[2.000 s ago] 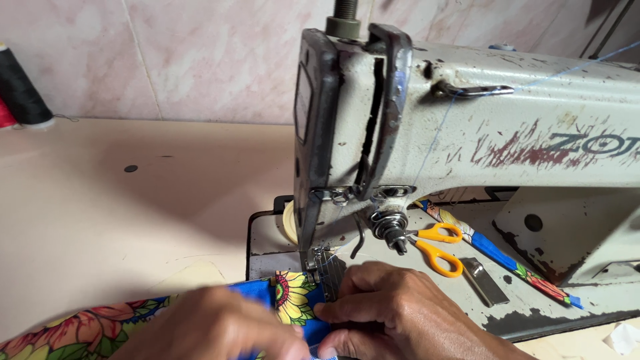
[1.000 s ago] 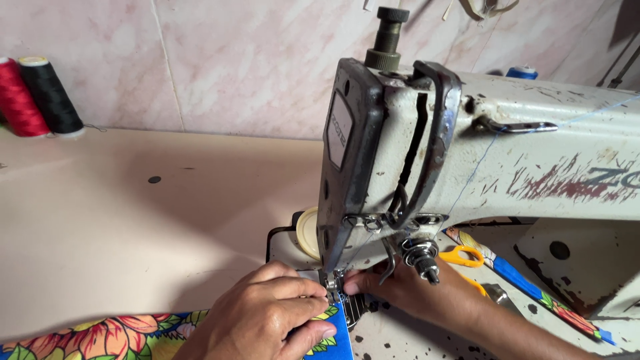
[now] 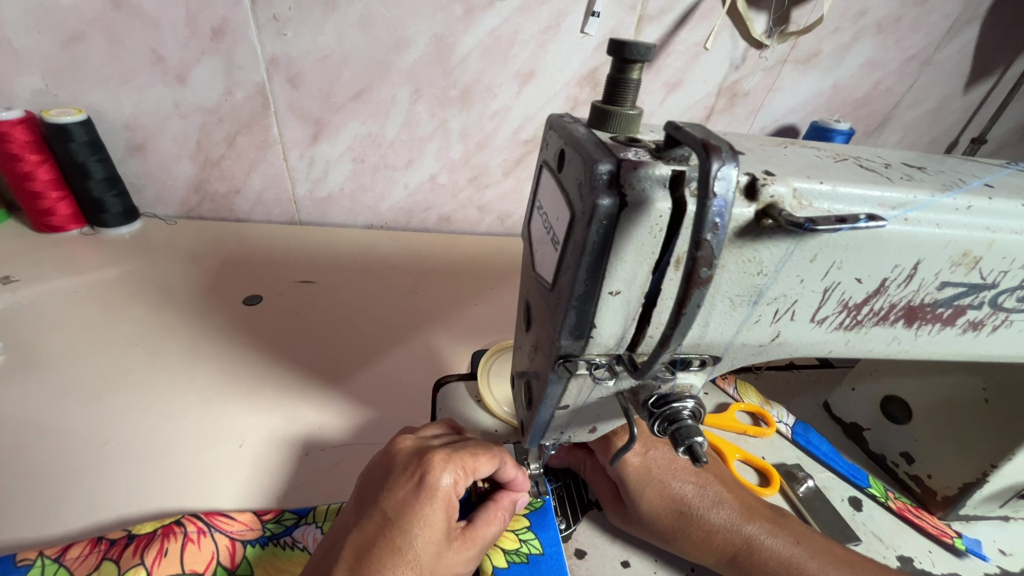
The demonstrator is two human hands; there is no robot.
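Note:
An industrial sewing machine (image 3: 624,264) with worn pale paint stands over floral fabric (image 3: 180,548) in blue, orange and yellow. My left hand (image 3: 448,496) is over the fabric, thumb and index fingertip pinched together just left of the presser foot (image 3: 534,472); whatever lies between them is too small to tell. Behind the needle area, right of the foot, my right hand (image 3: 640,480) reaches in under the machine head, its fingertips partly hidden. The fabric's blue edge lies beside the metal needle plate (image 3: 570,500).
Orange-handled scissors (image 3: 748,460), a metal piece (image 3: 820,504) and a narrow floral strip (image 3: 848,464) lie on the machine bed at right. Red (image 3: 40,172) and black thread cones (image 3: 92,172) stand at the back left. A round cream disc (image 3: 500,384) sits behind the head.
Two seconds ago both hands were in front of the needle on the fabric; my right hand has since moved behind the tension knob, near the foot. My left hand's thumb and finger have come together.

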